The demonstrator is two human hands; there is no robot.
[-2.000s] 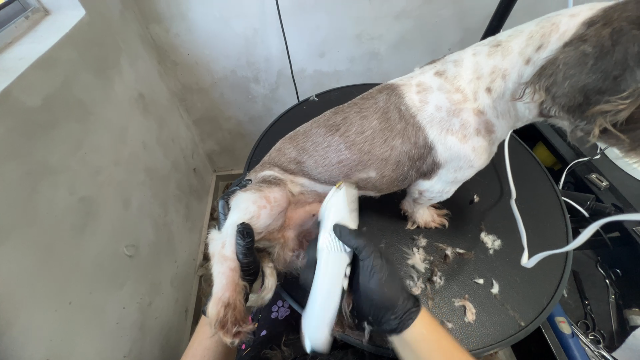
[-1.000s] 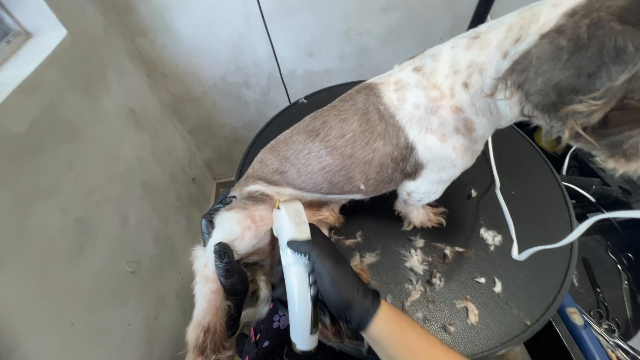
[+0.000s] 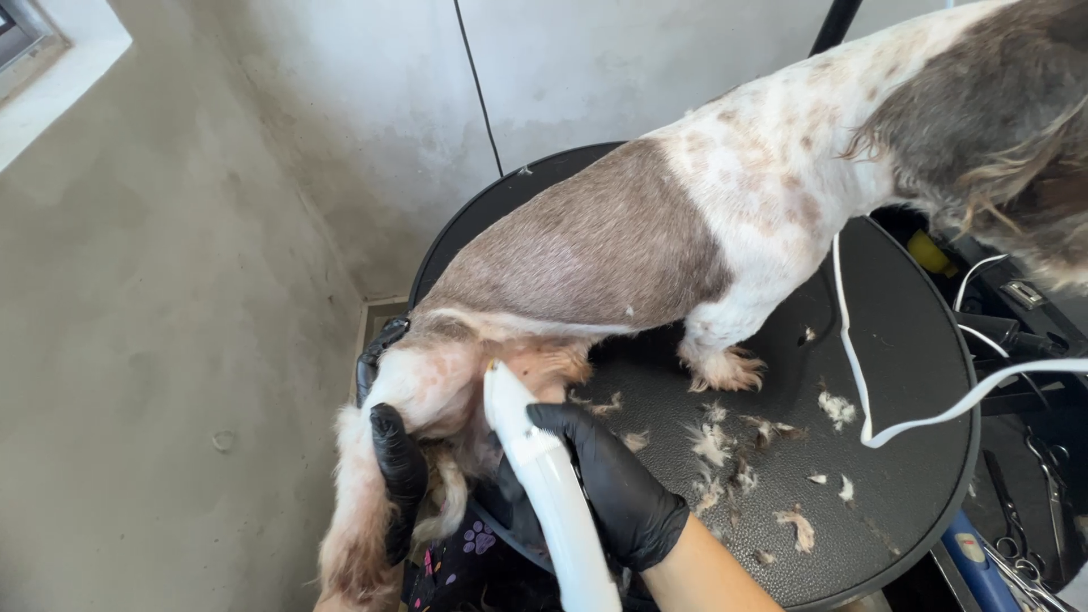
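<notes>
A closely clipped brown and white dog stands on a round black grooming table, its head at the right edge. My left hand, in a black glove, is wrapped around the dog's raised hind leg, thumb in front and fingers behind. In my right hand, also gloved in black, is a white electric clipper. The clipper's head touches or nearly touches the bare skin of the inner thigh and groin. Part of my right hand's fingers is hidden behind the clipper.
Tufts of cut hair lie on the tabletop. A white power cord runs over the table's right side. Grooming scissors and a blue-handled tool are at the lower right. A concrete wall stands at the left.
The clipper in my right hand has moved from near the belly to the inner thigh of the held leg. My left hand keeps its hold on the hind leg.
</notes>
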